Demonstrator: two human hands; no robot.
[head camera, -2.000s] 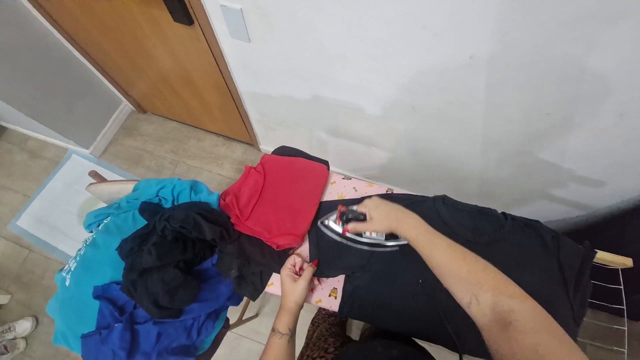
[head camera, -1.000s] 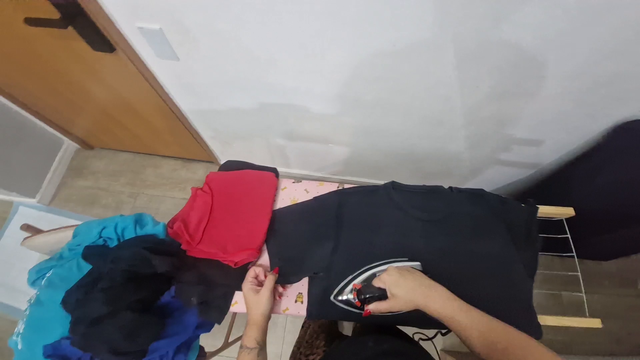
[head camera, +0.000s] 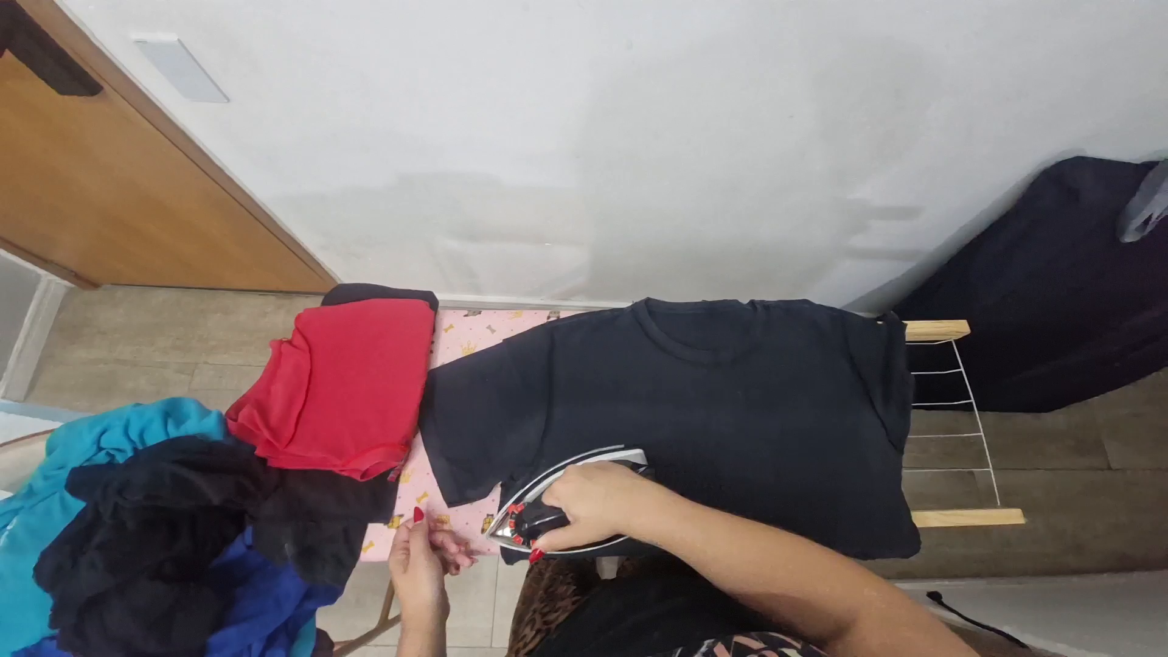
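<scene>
A black T-shirt (head camera: 730, 411) lies spread over an ironing board with a pink patterned cover (head camera: 456, 339), its neckline toward the wall. My right hand (head camera: 602, 502) grips the handle of a clothes iron (head camera: 557, 497), which rests on the shirt near the board's close edge, its tip pointing left. My left hand (head camera: 429, 557), fingers apart and holding nothing, is just left of the iron at the board's near edge, below the shirt's sleeve (head camera: 484, 411). Folded red cloth (head camera: 356, 383) lies on the board left of that sleeve.
At the left is a heap of black (head camera: 146, 529), turquoise (head camera: 119, 447) and blue clothes (head camera: 265, 584). A wall (head camera: 593, 137) runs behind the board, with a wooden door (head camera: 137, 182) at left. The board's wood and wire rack (head camera: 967, 518) sticks out at right, near dark draped fabric (head camera: 1049, 292).
The iron has moved left along the shirt's near edge since one second ago. My left hand has let go of the sleeve edge. Two seconds ago the iron was by the sleeve.
</scene>
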